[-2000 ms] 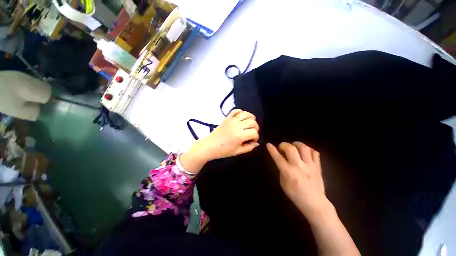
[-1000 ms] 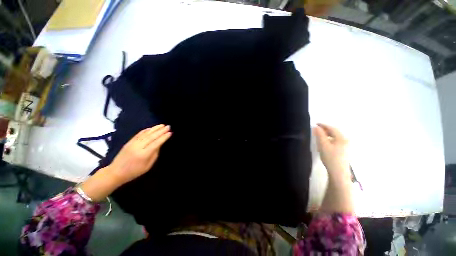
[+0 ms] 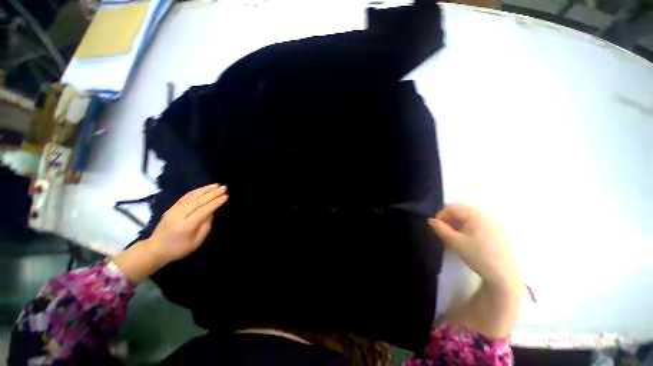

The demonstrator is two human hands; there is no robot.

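A large black garment (image 3: pixel 308 143) lies spread on the white table (image 3: pixel 544 143). Narrow black loops (image 3: pixel 136 209) stick out past its left edge. My left hand (image 3: pixel 187 223) lies flat on the garment's left part, fingers together, not gripping. My right hand (image 3: pixel 469 236) is at the garment's right edge, with the edge pinched between thumb and fingers. A faint crease with a few small light marks runs across the cloth towards my right hand. A short reddish cord (image 3: pixel 530 293) shows beside my right wrist; what it belongs to is hidden.
Papers with a yellowish sheet and blue edge (image 3: pixel 111 39) lie at the far left corner. Below them are a tray of small tools (image 3: pixel 51 129) and a white control box with red buttons (image 3: pixel 41 196). Green floor shows at lower left.
The view has swung right since the oldest frame. My right hand has moved from beside the garment onto its right edge and pinched it. My left hand has stayed on the left part lately.
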